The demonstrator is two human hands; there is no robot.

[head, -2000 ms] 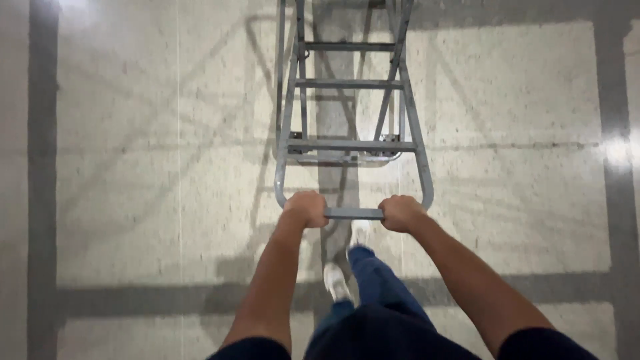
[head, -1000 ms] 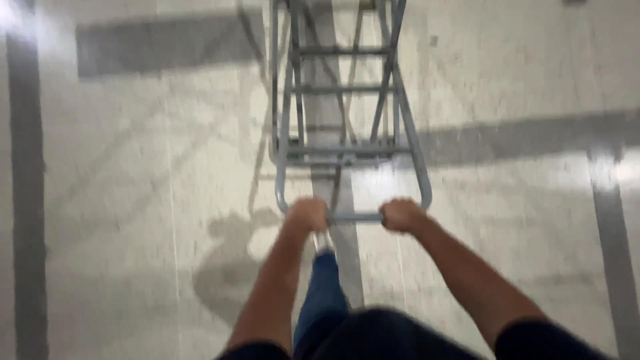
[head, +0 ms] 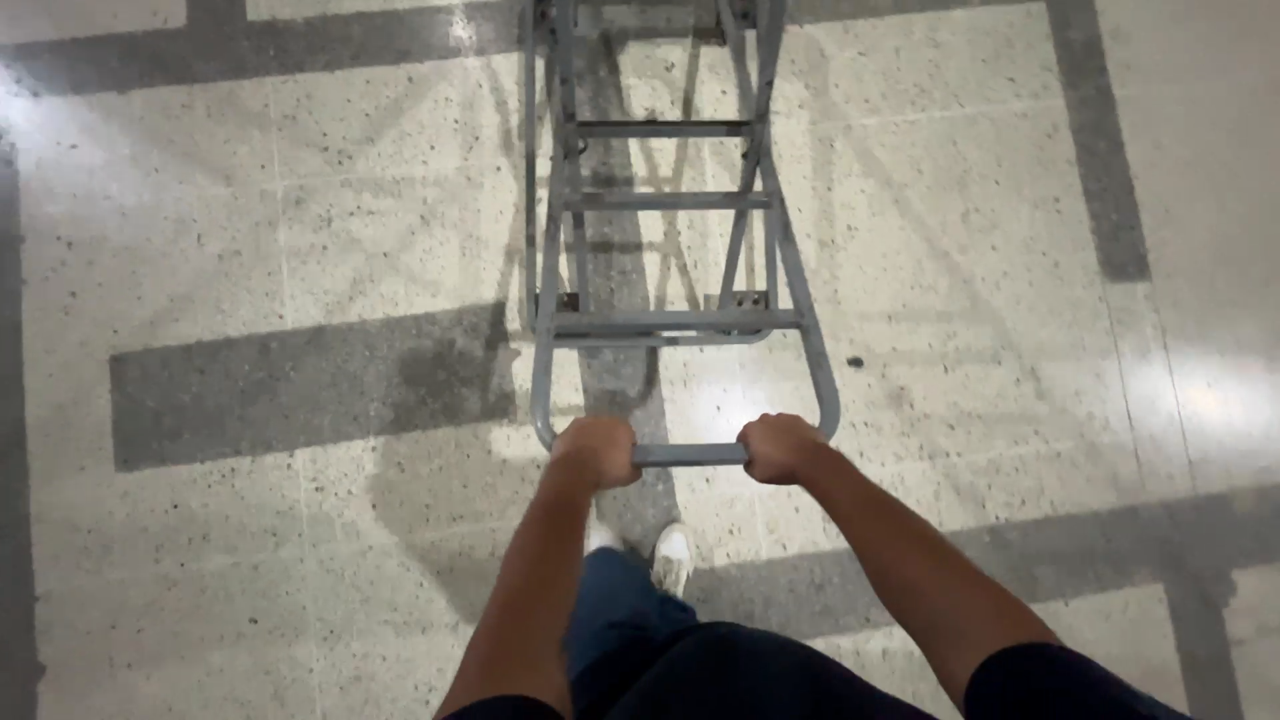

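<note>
A grey metal frame with several crossbars, its kind not certain [head: 670, 201], stretches ahead of me from the top edge of the view. Its near end is a rounded handle bar [head: 690, 455]. My left hand [head: 597, 452] is closed round the left part of that bar, close to the bent corner. Round the right part is my right hand [head: 783, 449], also closed. A short length of bare bar shows between the two fists. The far end of the frame is cut off by the top edge.
Under the frame lies a pale speckled floor [head: 400, 250] with dark grey bands. A small dark spot [head: 855, 362] marks the floor right of the frame. My white shoes [head: 673, 555] are below the handle bar. Shadows and light reflections fall across the floor.
The floor bands have shifted in the view beneath the frame, and my feet have changed position. Both hands keep their hold on the handle bar.
</note>
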